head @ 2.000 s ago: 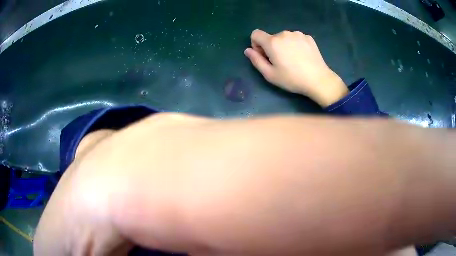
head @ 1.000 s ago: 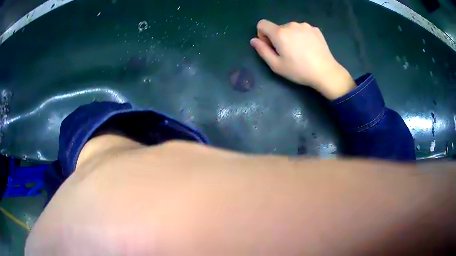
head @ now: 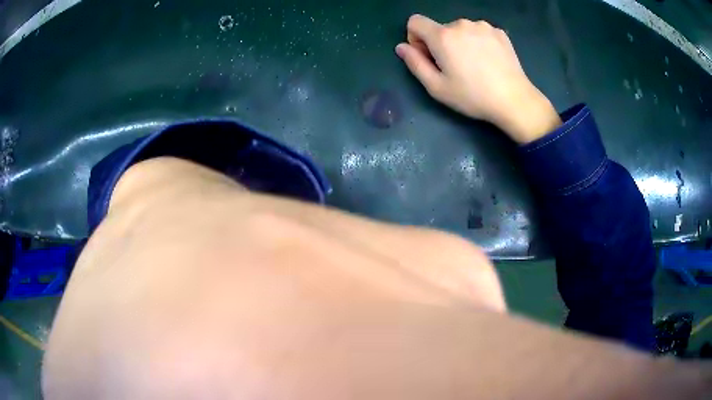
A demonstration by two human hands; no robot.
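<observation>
My left hand (head: 258,289) is very close to the camera, large and blurred. It fills the lower left and centre and reaches toward the lower right edge; its fingertips cannot be made out. My right hand (head: 480,74) lies on the worn dark-green bench top (head: 312,125) at the upper right. Its fingers are curled in, with the thumb beside the index finger. Nothing shows in it, though the palm is hidden. No part or lamp is in view in either hand.
A pale metal rail (head: 663,31) curves along the bench's far edge. Small pale specks and a dull round purplish patch (head: 381,108) show on the bench top. Blue plastic items (head: 35,273) stand below the bench at the left and right, over green floor with yellow lines.
The bench and my right hand sit higher in the picture. My left hand has shifted lower on the right side, uncovering the bench's near edge and more of my right sleeve. My right hand keeps its curled shape.
</observation>
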